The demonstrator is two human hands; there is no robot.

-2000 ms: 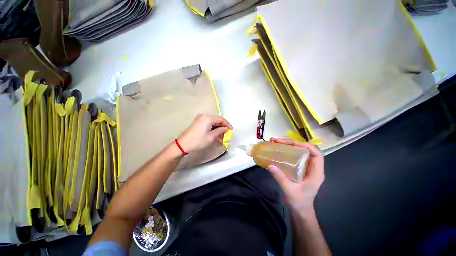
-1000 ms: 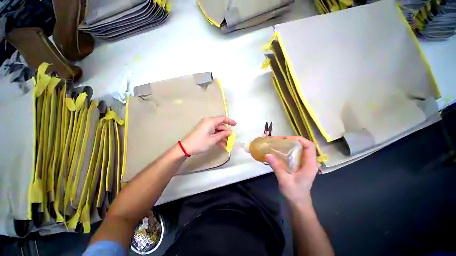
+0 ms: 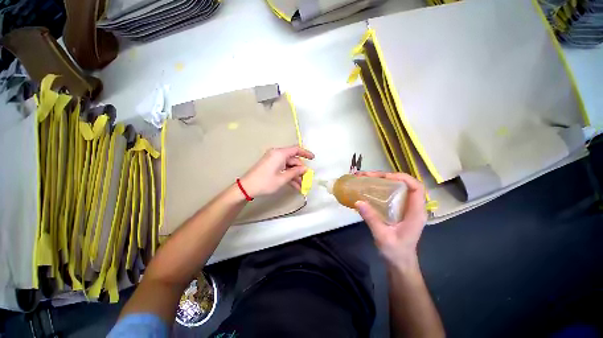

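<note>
A flat beige bag body [image 3: 218,155] with yellow side edges and two grey tabs at its top lies on the table in front of me. My left hand [image 3: 276,173] is over its right edge, thumb and fingers on the yellow binding tape end [image 3: 307,180]. My right hand [image 3: 400,214] holds the clear glue bottle [image 3: 370,193] on its side, amber glue inside. Its pale nozzle points left, close to the tape end; whether they touch is unclear. The thread snips [image 3: 356,162] lie behind the bottle, blades showing, handles mostly hidden.
A fanned left stack of bag bodies [image 3: 99,198] stands at the left, a right stack [image 3: 482,99] at the right. A white rag [image 3: 155,107] lies by the left stack. Brown parts [image 3: 49,63] and more bag pieces are at the back. A waste bin [image 3: 197,300] is below the table edge.
The bottle has tilted from bulging toward the camera to lying more level, nozzle nearer the tape end. My left hand has stayed at the tape end. The view has shifted slightly.
</note>
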